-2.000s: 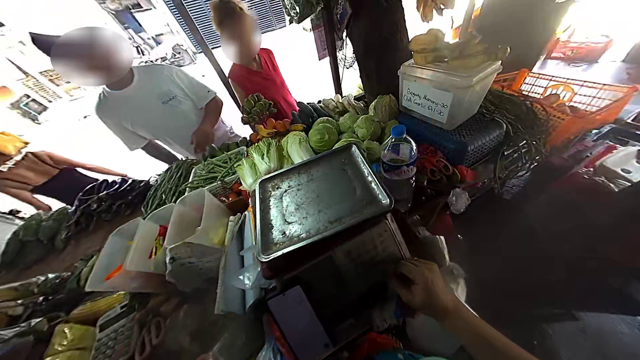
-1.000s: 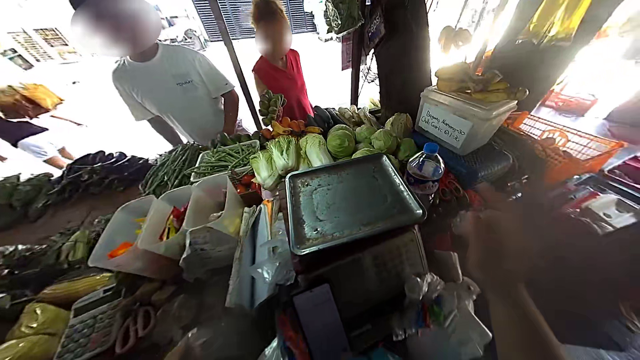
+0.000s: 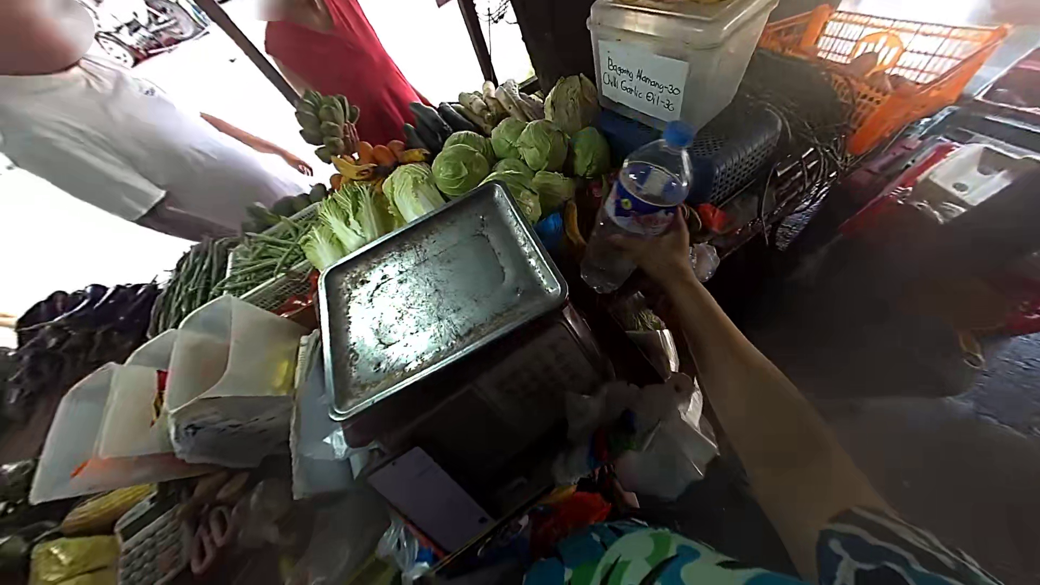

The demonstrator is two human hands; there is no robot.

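Note:
My right hand [image 3: 662, 248] is closed around a clear plastic bottle [image 3: 650, 185] with a blue cap, tilted a little, right of the weighing scale. The bottle holds some clear liquid. A worn metal tray [image 3: 443, 296] lies on top of the scale [image 3: 504, 406], and green cabbages [image 3: 461, 169] and napa cabbages [image 3: 413, 192] sit just behind it. Below the scale rests a smartphone [image 3: 431, 497]. Crumpled plastic bags [image 3: 662, 435] lie near my forearm. My left hand is not in view.
Open plastic containers [image 3: 231, 357], string beans [image 3: 264, 260] and eggplants [image 3: 85, 317] stand at left, with a calculator [image 3: 154, 540] and scissors [image 3: 210, 536] nearer. A lidded plastic box [image 3: 678, 61] and an orange crate [image 3: 934, 69] are at back right. Two people stand across the stall.
My right hand has moved from beside the scale to the bottle and taken hold of it. The bottle stood behind the tray's right corner earlier. The view has shifted closer.

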